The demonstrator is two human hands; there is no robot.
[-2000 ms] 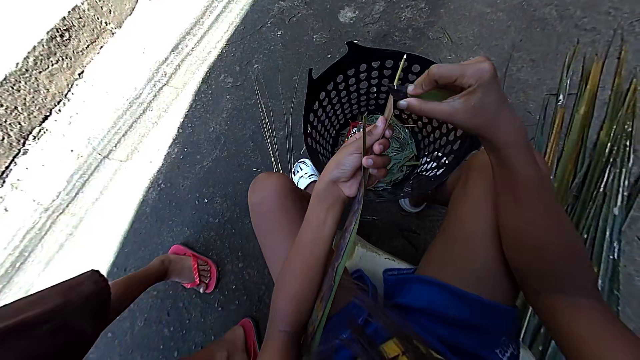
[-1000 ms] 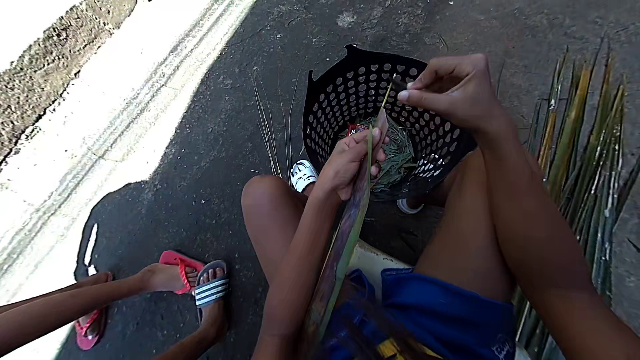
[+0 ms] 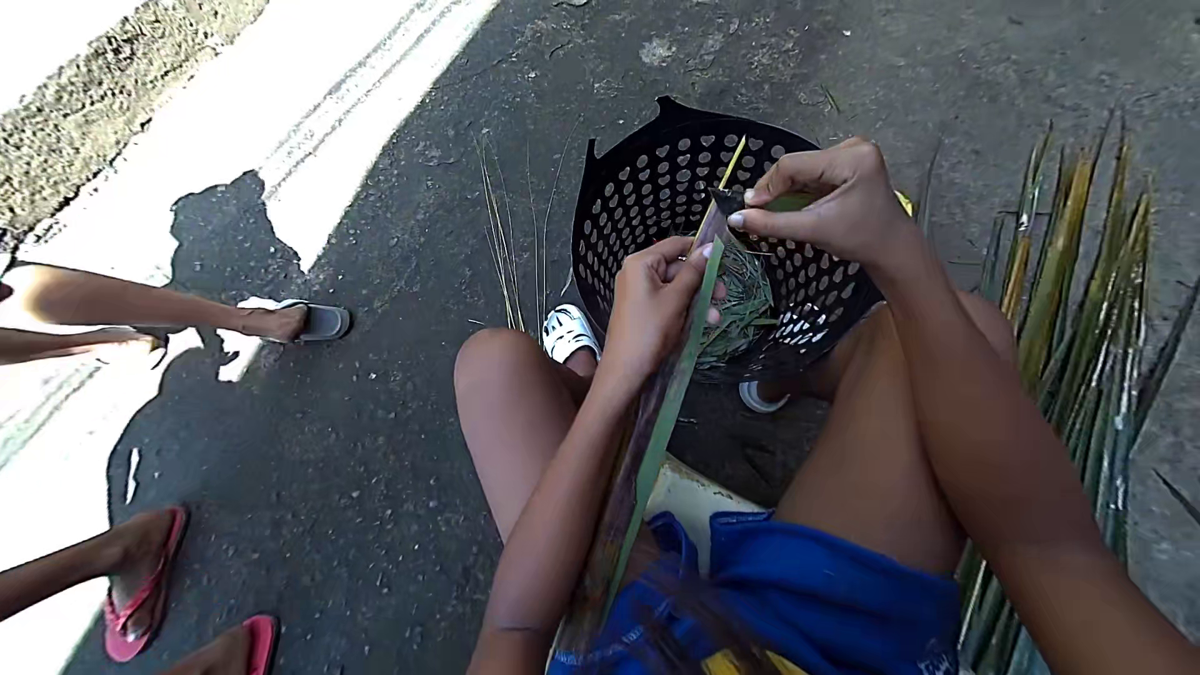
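My left hand (image 3: pixel 661 295) grips a long palm leaflet (image 3: pixel 667 398), green along one edge and purplish brown along the other, which runs down beside my left forearm to my lap. A thin yellow-green tip sticks up past the fingers. My right hand (image 3: pixel 825 202) pinches a small dark blade (image 3: pixel 727 201) against the leaflet's upper part; a green piece shows under its fingers. Both hands are over a black perforated plastic basket (image 3: pixel 630 173) between my legs. Green leaf shreds (image 3: pixel 741 314) lie in the basket.
A pile of long palm leaflets (image 3: pixel 1078 309) lies on the ground at the right. Thin leaf ribs (image 3: pixel 506 253) lie left of the basket. Other people's feet, in a grey-and-white slide (image 3: pixel 323 322) and red flip-flops (image 3: pixel 150 600), are at the left.
My right hand, raised clear of the leaflet one second ago, is back against it with the blade. The foot in the striped slide has moved away to the left.
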